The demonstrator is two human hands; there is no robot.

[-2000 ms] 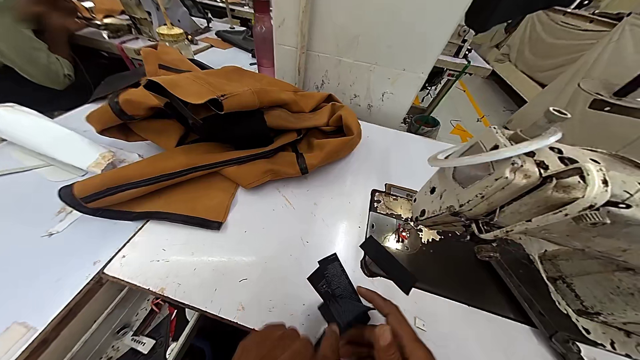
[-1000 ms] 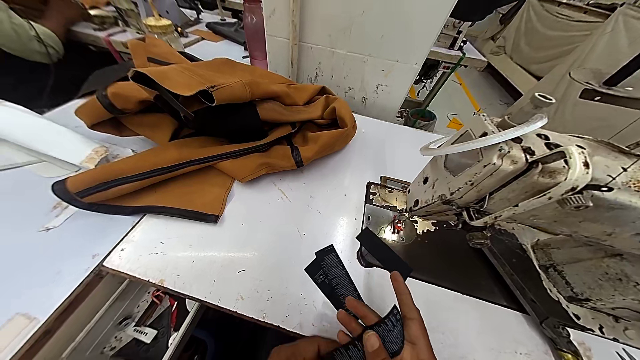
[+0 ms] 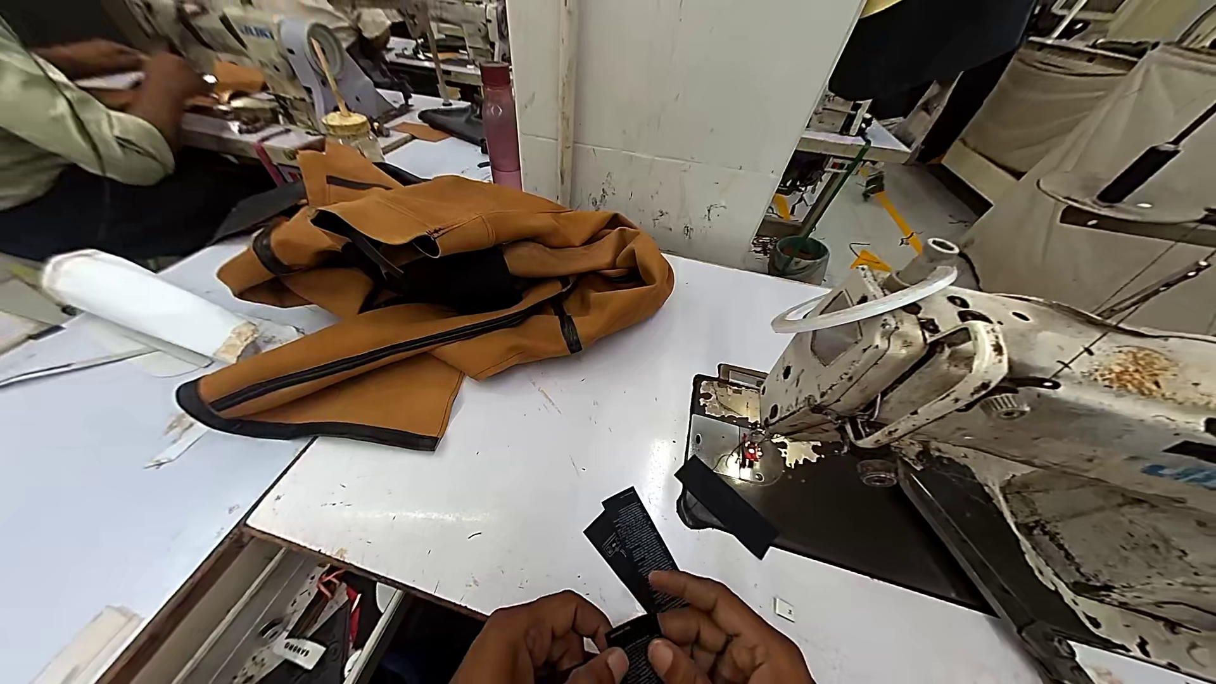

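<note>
Both hands are at the bottom middle, over the front edge of the white table. My left hand (image 3: pixel 546 638) pinches the left end of a small black printed fabric label (image 3: pixel 638 648), and my right hand (image 3: pixel 717 632) grips its right side. Two more black labels (image 3: pixel 638 541), bearing small writing, overlap in a fan just beyond the fingers, touching my right fingertips. A plain black strip (image 3: pixel 727 505) lies to the right, across the edge of the sewing machine's bed (image 3: pixel 845 518). The machine's needle area (image 3: pixel 750 451) is lit, above and right of my hands.
A brown jacket with black trim (image 3: pixel 532 332) lies bundled behind. The sewing machine head (image 3: pixel 902 370) takes up the right side. An open drawer (image 3: pixel 313 617) with tools sits below the table edge. A pink bottle (image 3: pixel 501 123) stands behind; another person's arms (image 3: pixel 104 104) are at upper left.
My left hand has come up to the label that my right hand held with its fingers spread a second ago. My right fingers have bent inward. The view has shifted slightly.
</note>
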